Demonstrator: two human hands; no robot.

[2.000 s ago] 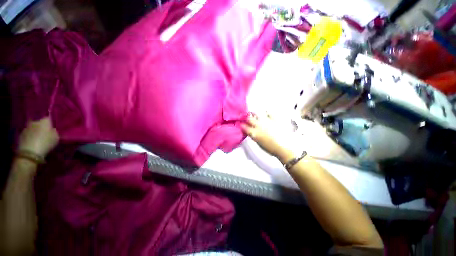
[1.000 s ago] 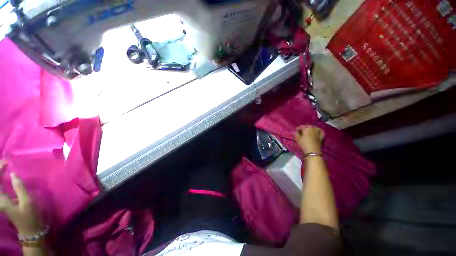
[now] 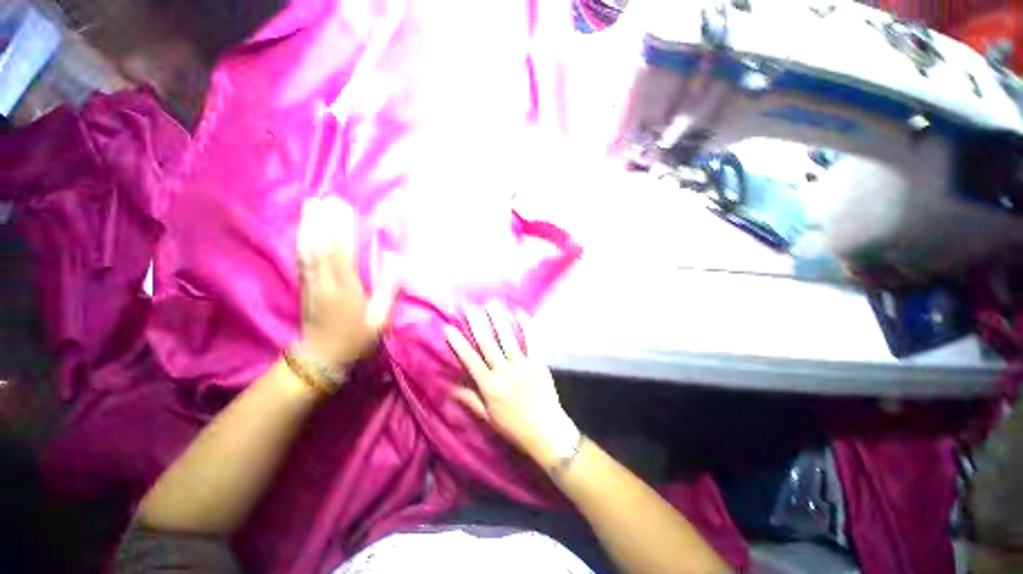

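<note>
A large shiny magenta garment piece (image 3: pixel 247 224) covers the left of the table and hangs over its front edge to my lap. Its middle is washed out by bright light. My left hand (image 3: pixel 337 292) lies on the cloth left of centre, fingers pointing away from me and partly lost in glare. My right hand (image 3: pixel 507 381) rests on the cloth near the table edge, fingers spread, palm down. Neither hand visibly pinches the cloth. The white sewing machine (image 3: pixel 808 123) stands at the right, and no cloth shows under its needle area.
Dark-handled scissors (image 3: pixel 729 179) and pale blue-grey scraps (image 3: pixel 780 207) lie behind the machine head. A dark squarish object (image 3: pixel 925 320) sits at the table's right end. A darker magenta heap (image 3: pixel 90 224) lies at the far left. More magenta cloth (image 3: pixel 897 493) hangs at the lower right.
The view has swung back left from the right-hand side. My right hand has left the magenta cloth at the right and now lies on the large piece. Both hands are now close together.
</note>
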